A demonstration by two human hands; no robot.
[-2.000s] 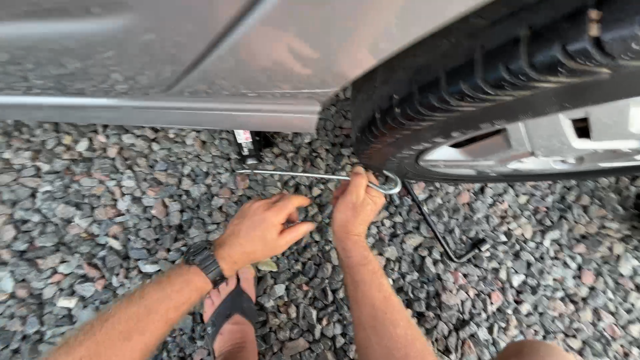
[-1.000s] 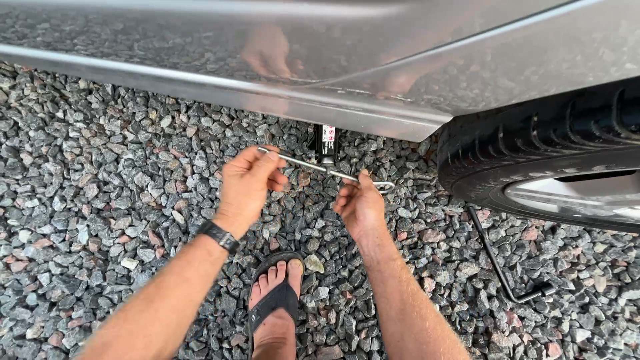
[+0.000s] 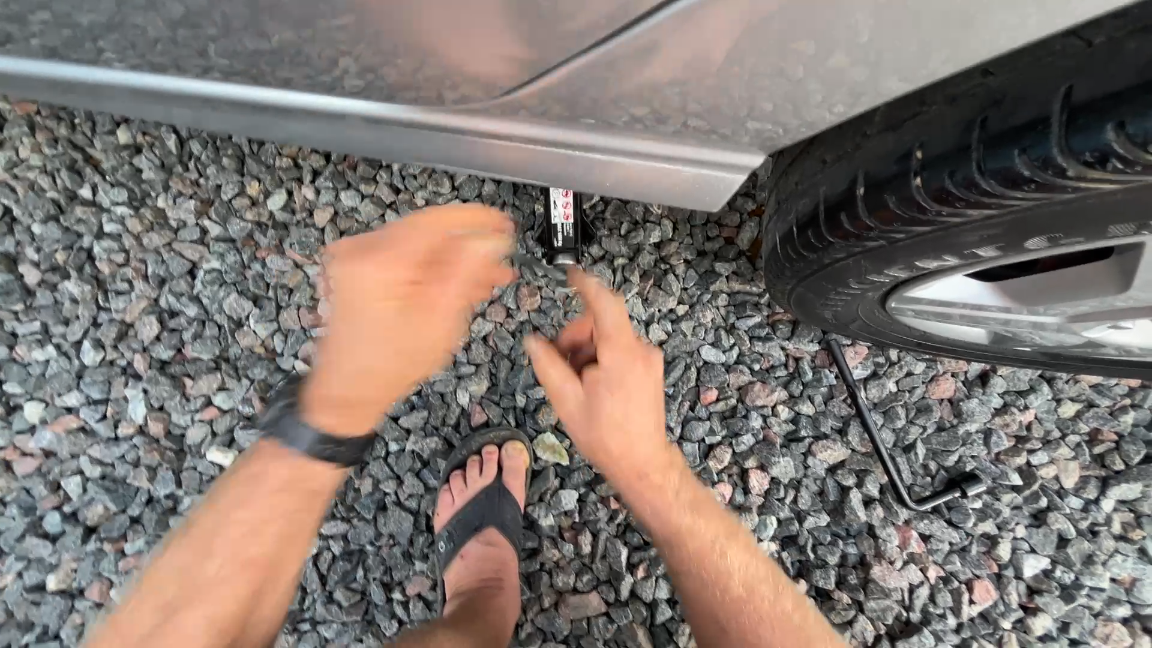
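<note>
A black car jack [image 3: 564, 236] with a red-and-white label stands under the sill of a silver car [image 3: 432, 135]. My left hand [image 3: 409, 301], blurred and wearing a black wristband, is closed around one end of a metal jack handle rod [image 3: 540, 266]; most of the rod is hidden or blurred. The visible end of the rod lies at the front of the jack; whether it is hooked in, I cannot tell. Just below the jack is my right hand [image 3: 603, 378], its forefinger extended to the rod's end and its thumb apart, with nothing gripped in it.
To the right is the car's wheel, with a black tyre [image 3: 846, 234] and a silver rim [image 3: 1035, 306]. A black L-shaped lug wrench [image 3: 873, 432] lies on the gravel beneath it. My foot in a black flip-flop [image 3: 486, 513] rests on the gravel [image 3: 162, 360] between my arms.
The rod, held in my right hand and then in both, now reaches the front of the jack with my left hand on it. My right hand has loosened its grip. The view has shifted left.
</note>
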